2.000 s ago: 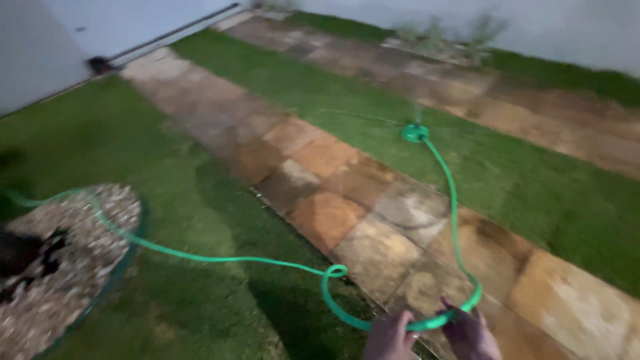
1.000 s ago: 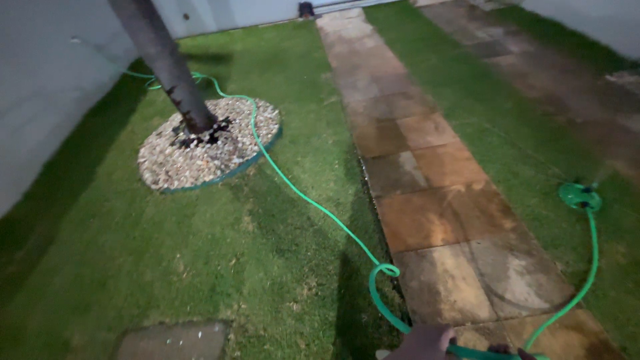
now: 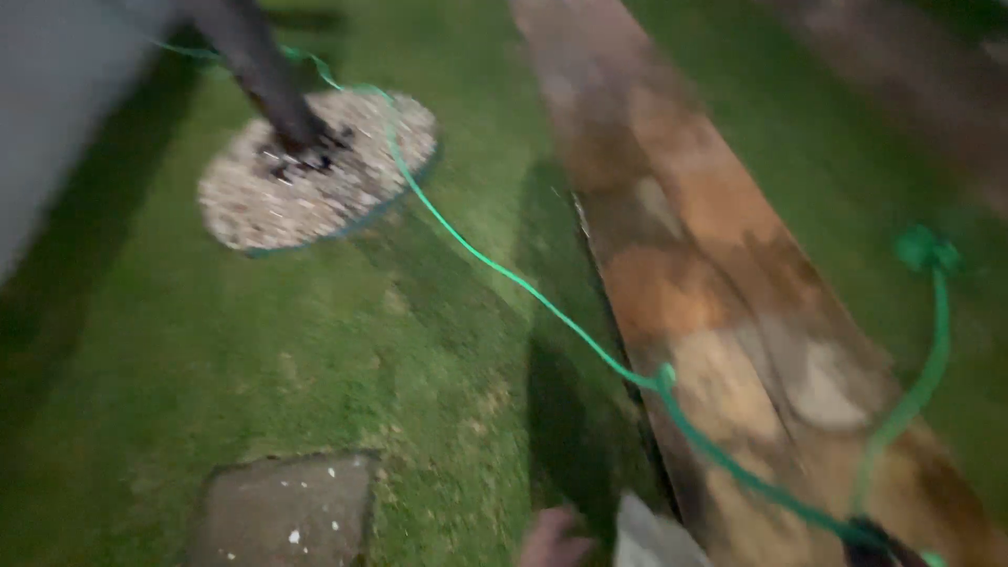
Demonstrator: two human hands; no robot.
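A green garden hose (image 3: 516,277) runs from the upper left, across the gravel and the lawn, to a small twist at the stone path's edge, then down to the lower right. There my right hand (image 3: 878,543), dark and partly cut off by the frame, is closed round it. From that hand the hose bends up to a green sprinkler (image 3: 928,250), blurred, on the grass. My left hand (image 3: 555,539) is at the bottom edge, blurred and off the hose; whether its fingers hold anything is unclear. Just right of it is a pale grey shape, too blurred to name.
A tree trunk (image 3: 268,79) rises from a round bed of pebbles (image 3: 260,197) with a green border. The stone-paved path (image 3: 677,291) crosses the lawn. A square slab (image 3: 283,504) lies at the lower left. A pale wall (image 3: 63,102) stands at the upper left.
The view has swung left since the oldest frame. My left hand, on the hose two seconds ago, is now apart from it. The hose's twist has shrunk and stands by the path's edge.
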